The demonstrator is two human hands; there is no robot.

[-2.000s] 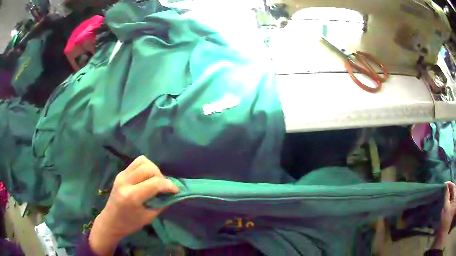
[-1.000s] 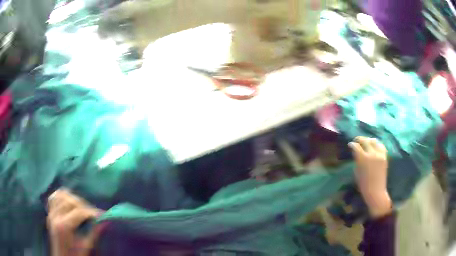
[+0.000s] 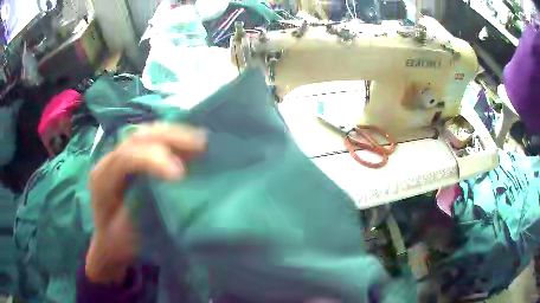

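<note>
A large green garment [image 3: 260, 195] is raised in front of me and spreads across the middle of the view, blurred. My left hand [image 3: 136, 171] is at its upper left, blurred, with bent fingers over the cloth's edge; it grips the garment. My right hand is not visible; the cloth may hide it. Scissors with orange-red handles [image 3: 372, 146] lie on the white sewing table [image 3: 408, 173]. The cream sewing machine [image 3: 379, 56] stands behind the cloth; its needle area is partly hidden by the garment's raised corner.
More green cloth [image 3: 59, 207] hangs at the left. A loose green heap [image 3: 503, 201] is at the right of the table. A small tray [image 3: 459, 131] is at the table's right end. A person's purple sleeve [image 3: 524, 77] shows at the right edge. Something pink [image 3: 59, 109] is at upper left.
The stretched green strip low in view is replaced by raised cloth in front of the machine. My left hand has moved up. My right hand has left sight. The view has tilted up.
</note>
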